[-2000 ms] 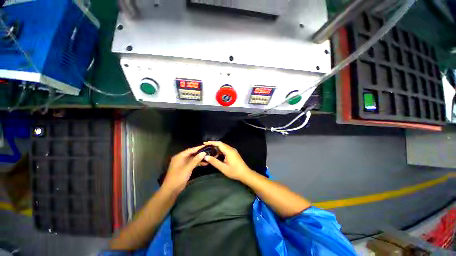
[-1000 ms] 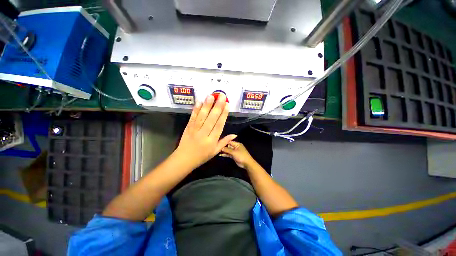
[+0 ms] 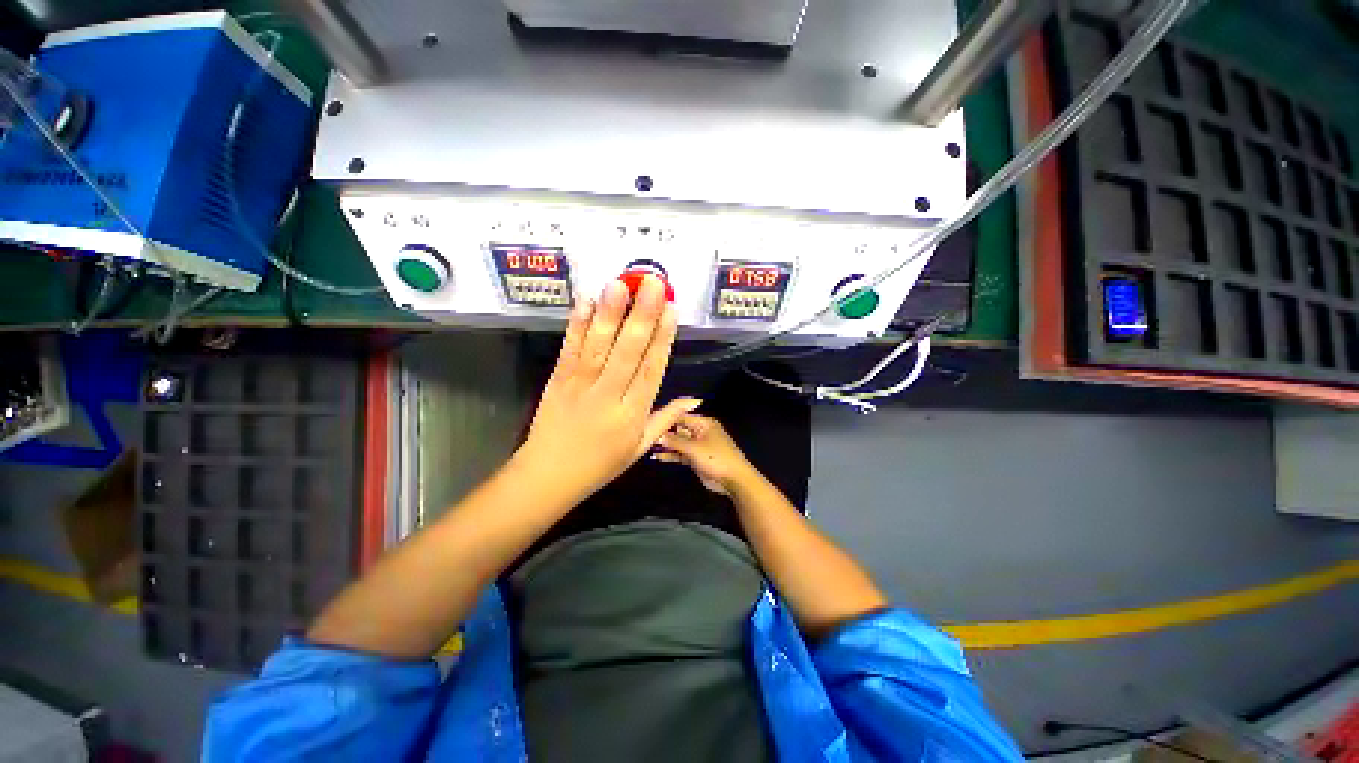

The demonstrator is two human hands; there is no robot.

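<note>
My left hand (image 3: 604, 395) is stretched flat, palm down, with its fingertips at the red emergency stop button (image 3: 645, 285) on the front panel of the white-silver press (image 3: 641, 216); it partly covers the button. I cannot tell if the fingers press it. My right hand (image 3: 710, 452) is over my lap, fingers curled, beside my left thumb; whether it holds something is hidden. Two green start buttons (image 3: 422, 270) and two red-digit timers (image 3: 532, 276) flank the red button.
A black tray (image 3: 1177, 350) at right holds one watch unit (image 3: 1125, 307) with a blue screen. A lower black tray (image 3: 254, 514) at left holds a small unit (image 3: 163, 386). A blue box (image 3: 164, 149) stands left of the press. Thin cables (image 3: 879, 385) hang at the panel's right.
My left hand has gone from my lap up to the red button; the dark piece both hands held there no longer shows. The lit unit's screen turned from green to blue.
</note>
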